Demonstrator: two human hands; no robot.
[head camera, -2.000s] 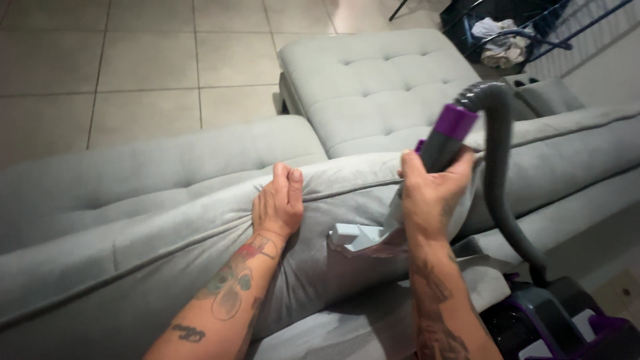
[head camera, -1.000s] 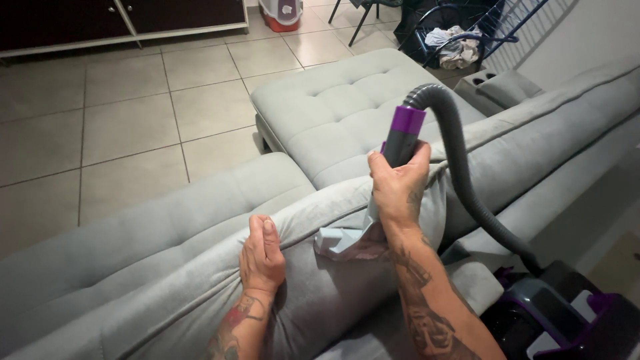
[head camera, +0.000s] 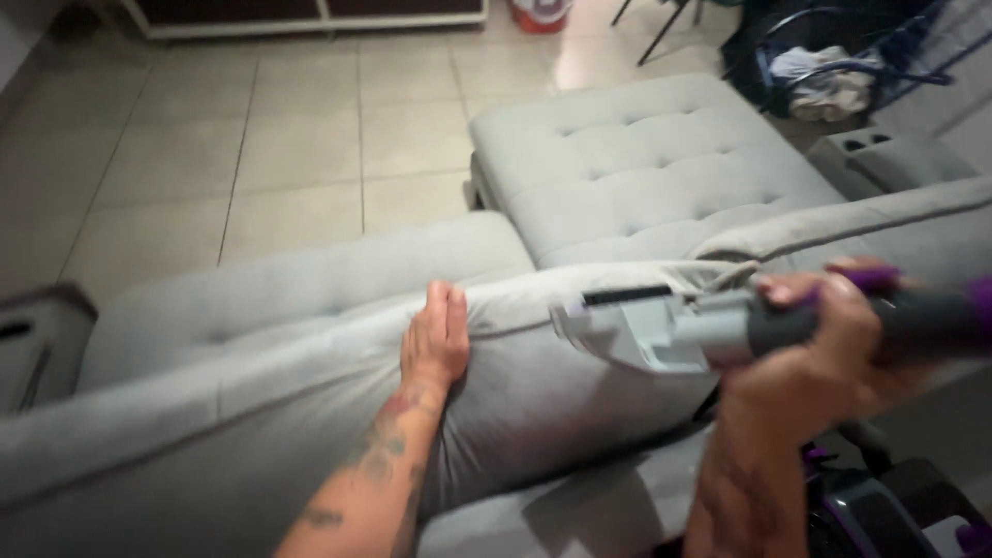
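My left hand (head camera: 435, 337) grips the fabric on the top edge of the grey sofa backrest (head camera: 294, 384), which wrinkles around the fingers. In my right hand (head camera: 814, 349) is the dark grey and purple handle of a vacuum or upholstery cleaner hose, held almost level. Its pale, translucent nozzle (head camera: 659, 329) points left, over the backrest; whether it touches the fabric I cannot tell. The machine's dark body (head camera: 876, 504), with purple parts, sits at the lower right, partly hidden by my right forearm.
Beyond the backrest lie the sofa seat (head camera: 310, 287) and a tufted chaise section (head camera: 643, 163). A console with cup holders (head camera: 883, 155) is at the right. Farther back are a tiled floor (head camera: 302, 139), a red and white container (head camera: 540, 14), and a blue-framed rack with cloths (head camera: 825, 81).
The hose handle has swung from upright to nearly level, and the nozzle, earlier low against the backrest, now shows its underside more. My left hand stays on the backrest.
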